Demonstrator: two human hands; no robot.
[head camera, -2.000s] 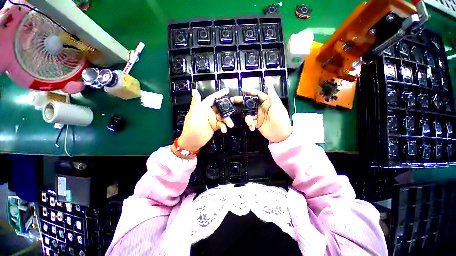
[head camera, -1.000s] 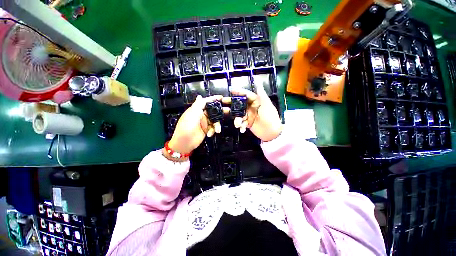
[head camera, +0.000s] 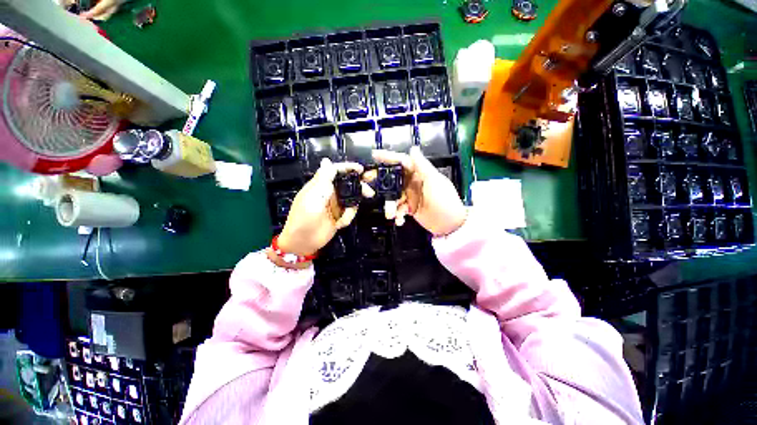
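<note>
My left hand (head camera: 314, 212) holds a small square black module (head camera: 349, 188) between its fingers. My right hand (head camera: 430, 195) holds another black module (head camera: 388, 181) with a round centre. The two modules are side by side, close together, above the black blister tray (head camera: 357, 120). The tray's two far rows hold modules in their pockets. The third row has one module at its left end and bare pockets beside it. My hands and sleeves hide part of the nearer rows.
An orange press (head camera: 525, 112) stands right of the tray, with stacked full trays (head camera: 685, 158) beyond it. A white bottle (head camera: 473, 70) and white square (head camera: 498, 203) are near its base. A pink fan (head camera: 62, 100), white roll (head camera: 98, 209) and dispensing bottle (head camera: 187, 153) are left.
Both modules have turned in my fingers and moved closer together. The view has shifted, so the bench items sit further left than in the oldest frame. Another person's hand now shows at the top left.
</note>
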